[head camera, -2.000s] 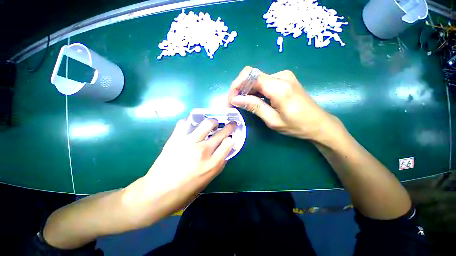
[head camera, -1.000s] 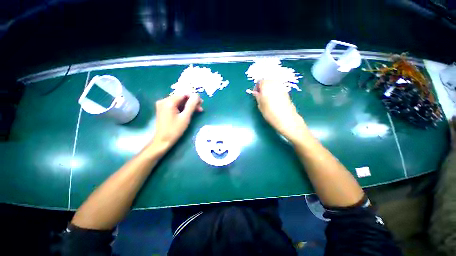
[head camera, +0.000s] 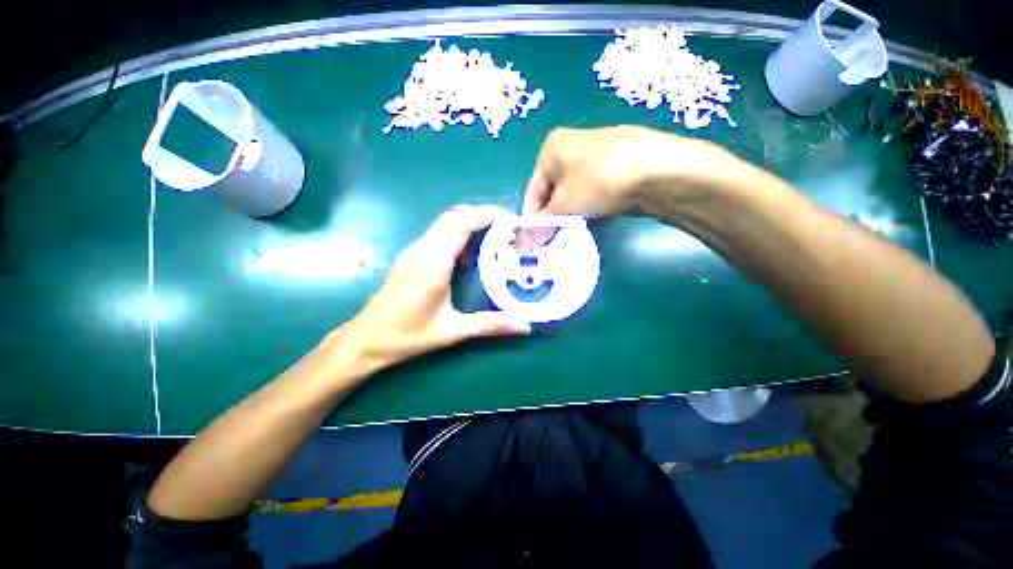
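A white round housing (head camera: 569, 272) stands on the green bench in front of me, its end face with a curved slot and small openings facing up. My left hand (head camera: 439, 283) grips its left side, thumb at the near edge and fingers at the far edge. My right hand (head camera: 583, 176) is at the housing's far edge, fingertips bent down behind the rim. Whether it holds a small part is hidden. A pile of small white parts (head camera: 461, 91) lies at the back centre, and a second pile (head camera: 664, 76) lies to its right.
A grey-white housing (head camera: 267, 167) lies tilted at the left of the green bench (head camera: 333, 378). Another housing (head camera: 809, 69) stands at the back right. A tangled heap of orange and black wires (head camera: 958, 145) is at the right end. A metal rail runs along the back.
Both hands have left the piles and come to the housing. My left hand has taken hold of it, and the right hand has moved to its far edge. The camera view has shifted.
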